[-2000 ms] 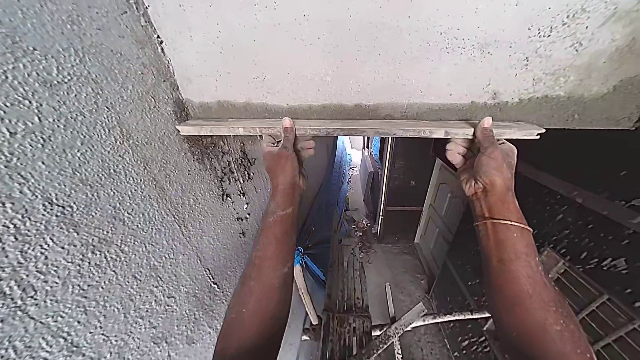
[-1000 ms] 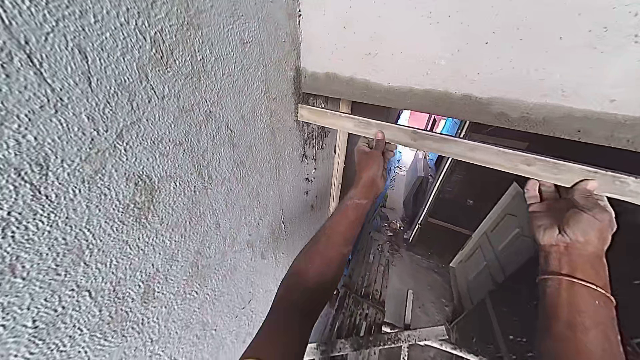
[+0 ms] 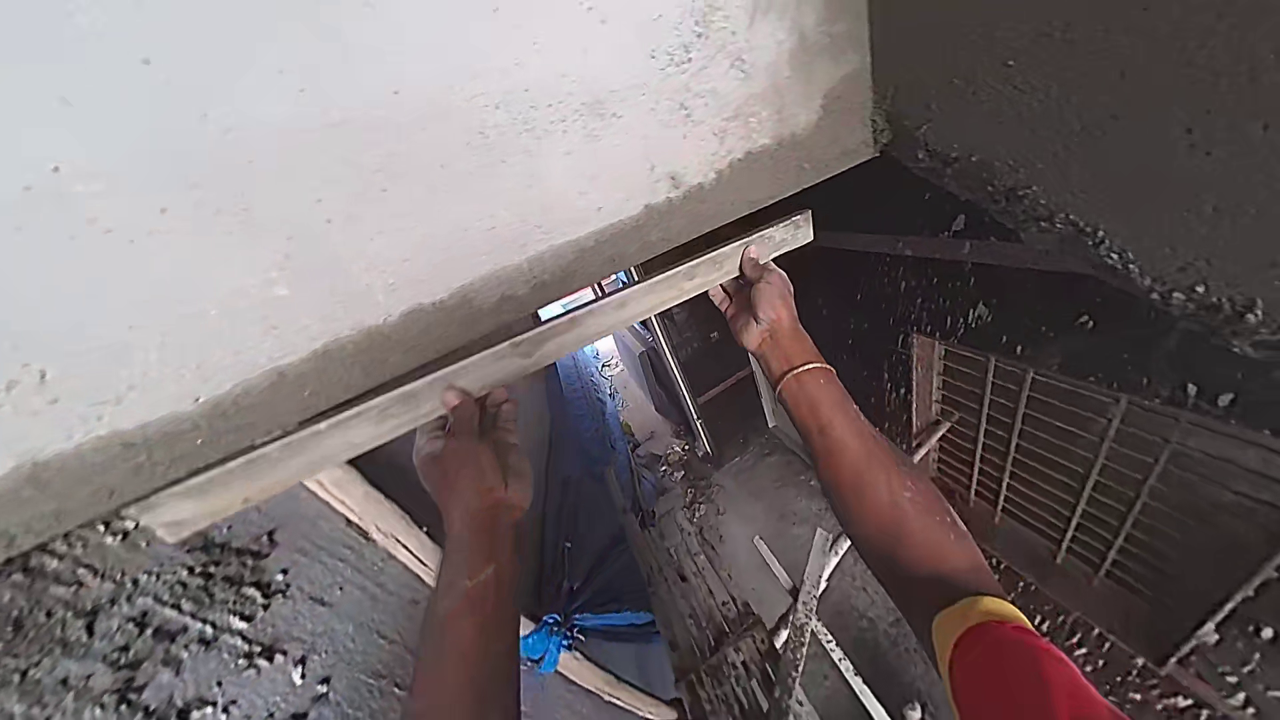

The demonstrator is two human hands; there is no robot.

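A long narrow straight-edged board (image 3: 590, 330) slants up to the right, just under the lower edge of a pale plastered concrete face (image 3: 430, 170). My left hand (image 3: 473, 455) grips it left of its middle, thumb on the near face and fingers partly hidden. Close to its right end, my right hand (image 3: 757, 295) holds it the same way, a thin bangle on the wrist. Along the plaster's bottom runs a darker, damp-looking band (image 3: 380, 345). A narrow dark gap shows between board and plaster.
Rough wall (image 3: 200, 610) stands at lower left, with a wooden pole (image 3: 385, 520) beside it. Below are blue sheeting (image 3: 590, 500) tied with blue cloth (image 3: 550, 640), wooden planks (image 3: 700, 600) and crossed timber pieces (image 3: 805, 610). A metal grille (image 3: 1050, 450) is at right.
The view has swung right, bringing the plaster's right corner and the grille into sight. Both hands still hold the board, which now slants up to the right instead of down.
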